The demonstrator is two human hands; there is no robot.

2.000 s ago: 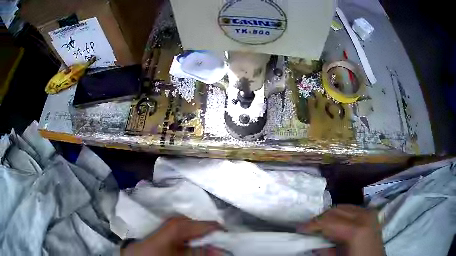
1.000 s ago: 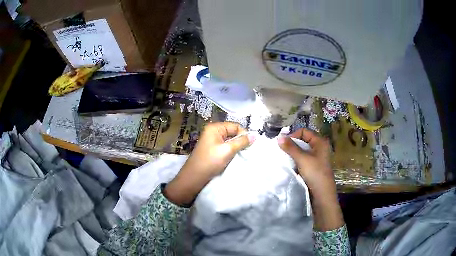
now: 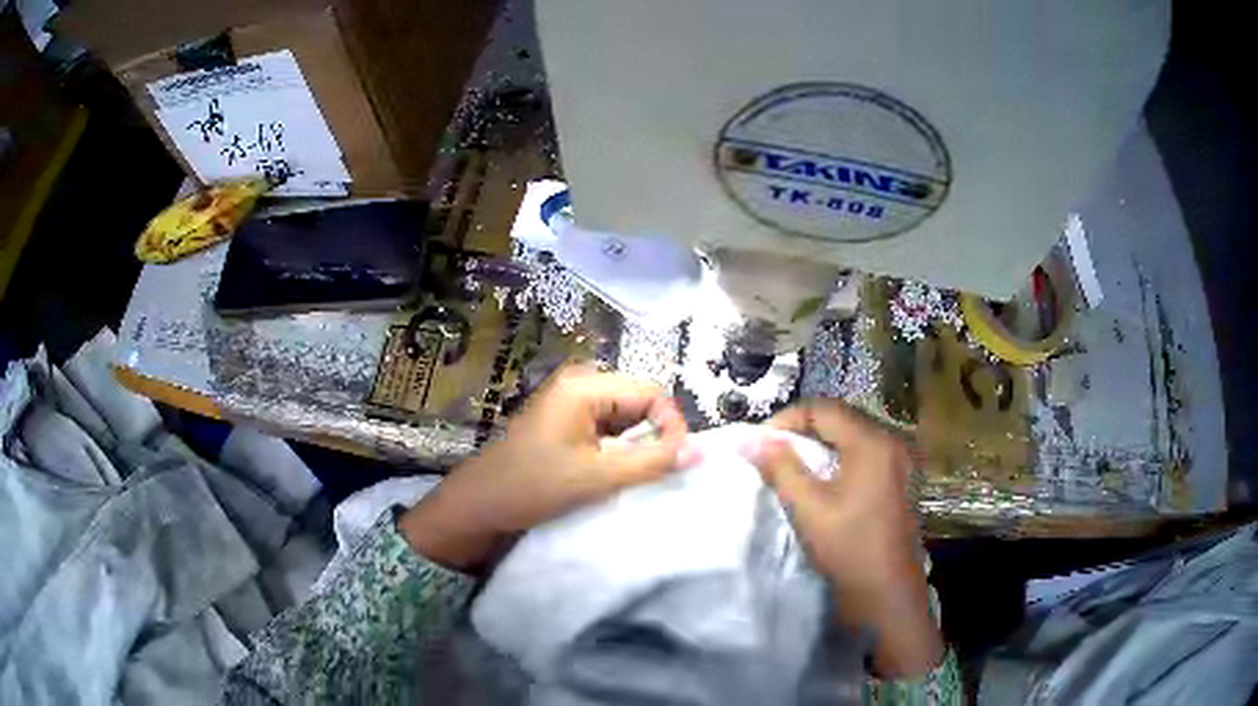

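Note:
A white garment piece (image 3: 662,552) is held up in front of the machine's lower post (image 3: 738,379). My left hand (image 3: 566,441) pinches its top edge between thumb and fingers. My right hand (image 3: 842,483) pinches the same edge a little to the right; it is slightly blurred. The held edge is just short of the post, with a small gap between them. The cream machine head (image 3: 842,83), marked "TAKING TK-808", is above. The rest of the cloth hangs towards my lap.
Small fasteners (image 3: 559,290) lie loose around the post. A yellow tape roll (image 3: 1018,331) is right of it. A phone (image 3: 324,255), bananas (image 3: 200,221) and a carton (image 3: 276,83) are at the left. Cloth piles lie left (image 3: 124,552) and right (image 3: 1145,628).
My hands first raised the cloth from low near my lap to the post. Over the last second they have drawn its edge back towards me, uncovering more of the post.

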